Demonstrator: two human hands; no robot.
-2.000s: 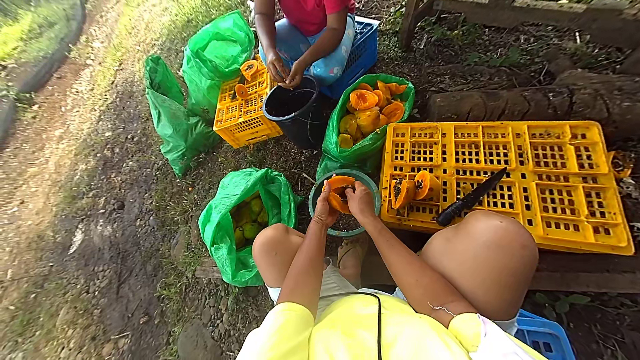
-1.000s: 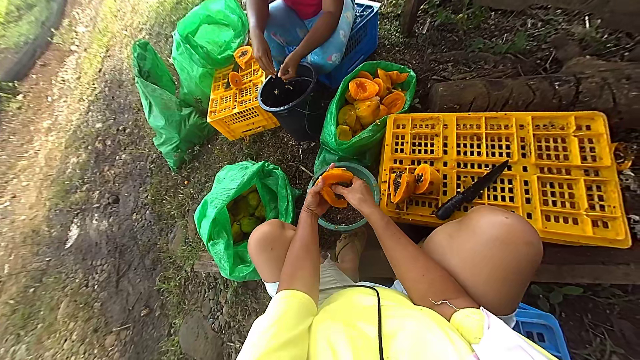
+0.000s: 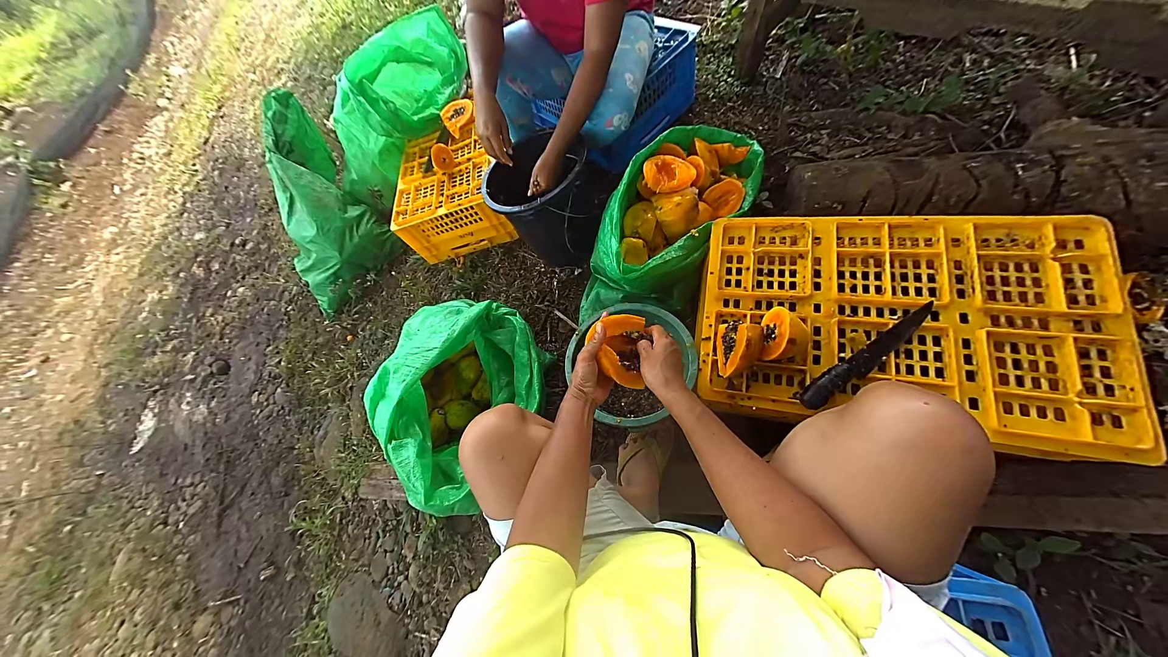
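Observation:
My left hand (image 3: 589, 367) grips an orange-fleshed papaya piece (image 3: 620, 367) over a round green basin (image 3: 630, 420) that holds dark seeds. The fingers of my right hand (image 3: 661, 361) are at the papaya's seedy inside; whether they grip it cannot be told. Right of the basin, two cut papaya pieces (image 3: 741, 349) with dark seeds stand on an upturned yellow plastic crate (image 3: 967, 319). A knife (image 3: 862, 358) with a dark blade and black handle lies on that crate. Beyond the basin, a green plastic bag (image 3: 639, 274) holds seeded papaya halves (image 3: 675, 212).
A green bag of whole papayas (image 3: 438, 484) stands at left. Ahead, a co-worker sits on a blue crate (image 3: 671, 82), hands in a dark bucket (image 3: 547, 219). Beside it are a smaller yellow crate (image 3: 447, 214) and green bags (image 3: 310, 210). Logs (image 3: 967, 192) lie at right.
The papaya in my hands has turned, and its seedy hollow now faces up. The co-worker's hands have moved from above the bucket's rim down into it.

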